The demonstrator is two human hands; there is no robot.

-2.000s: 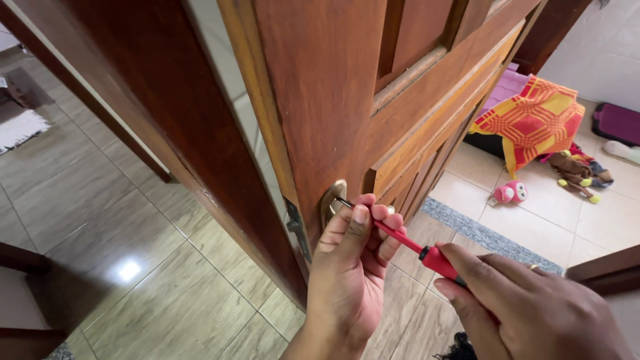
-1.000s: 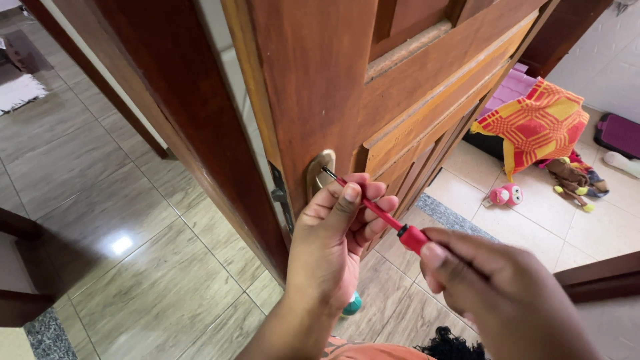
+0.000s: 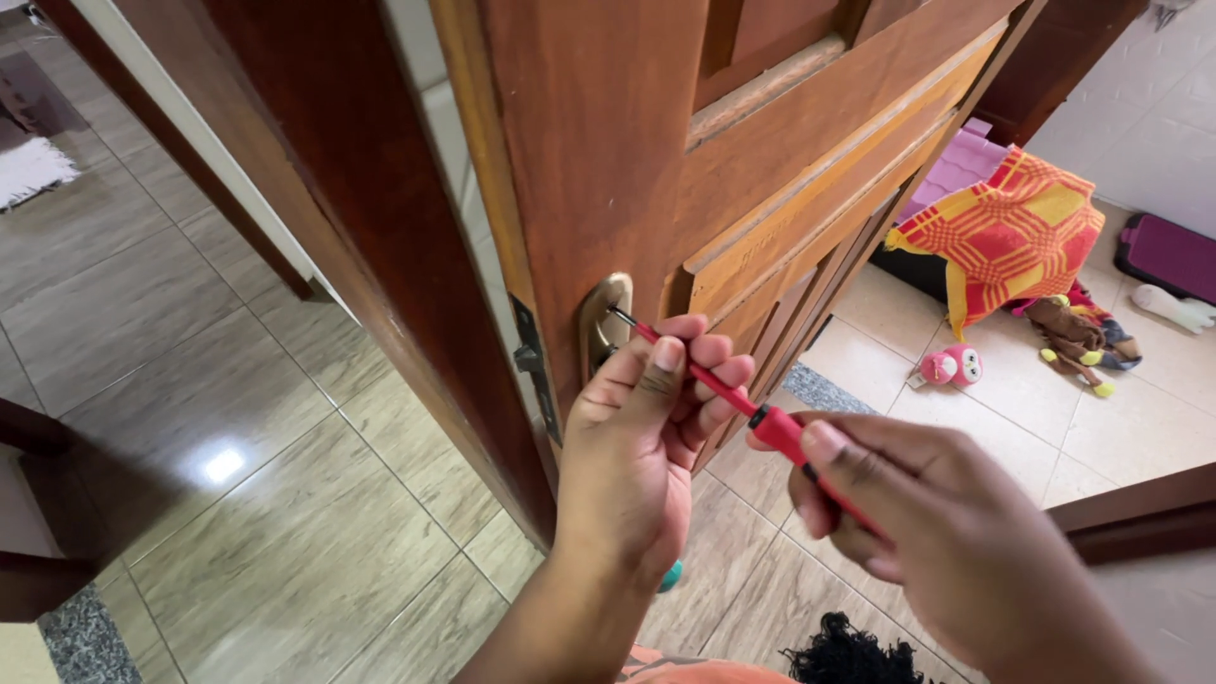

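Observation:
My right hand (image 3: 912, 513) grips the red handle of a screwdriver (image 3: 727, 388). Its red shaft passes through the fingers of my left hand (image 3: 646, 427), whose thumb and fingertips steady it. The dark bare tip meets the upper part of an oval brass-coloured metal plate (image 3: 600, 306) on a brown wooden door (image 3: 594, 142). My left hand covers the lower part of the plate. On the door's edge, just left of the plate, a dark metal lock faceplate (image 3: 537, 366) with a latch shows.
A wooden door frame (image 3: 351, 237) stands left of the door. Beyond the door, an orange and yellow patterned cloth (image 3: 1031, 228), a pink owl toy (image 3: 950, 366), a brown plush toy (image 3: 1069, 332) and a purple case (image 3: 1173, 256) lie on or near the tiled floor. Dark curly hair (image 3: 850, 655) shows below.
The screwdriver's tip stays at the upper part of the plate, and both hands keep their hold. My right hand's fingers have shifted on the handle. The view has moved a little.

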